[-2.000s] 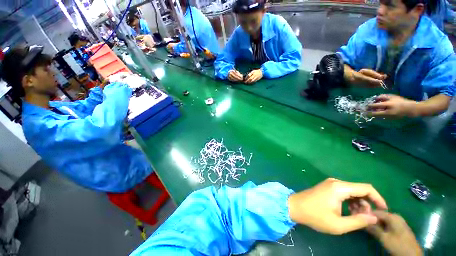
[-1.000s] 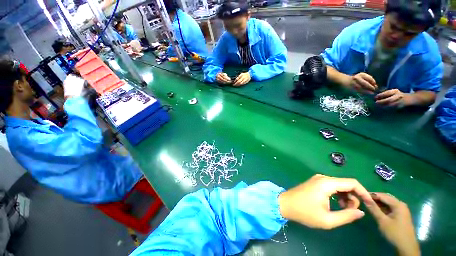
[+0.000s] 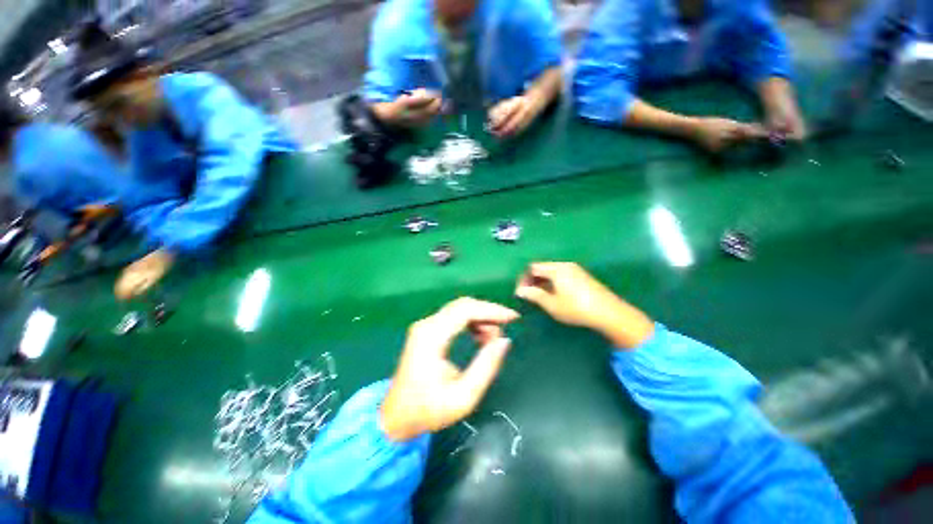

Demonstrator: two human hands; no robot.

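Observation:
My left hand [image 3: 445, 368] is bare, in a blue sleeve, just left of centre, with thumb and index finger curved and a gap between them. My right hand [image 3: 573, 299] is close on its right, its fingertips nearly together. The image is blurred and I cannot tell whether either hand holds a small part. Loose white strands [image 3: 512, 435] lie on the green surface [image 3: 583, 409] below my hands. A tangled pile of white wires [image 3: 271, 422] lies to the left. Small part-built units lie beyond my hands, one [image 3: 506, 231] straight ahead and another [image 3: 736, 244] further right.
Workers in blue smocks sit across the line, one [image 3: 210, 154] reaching onto it at left. A dark fan [image 3: 368, 141] stands across the line beside another white wire pile [image 3: 447, 159]. A blue tray [image 3: 82, 440] is at the left edge.
The view has swung right and down. My hands appear nearer the centre, now slightly apart, and my right sleeve has come into view. The worker across at left now reaches onto the surface.

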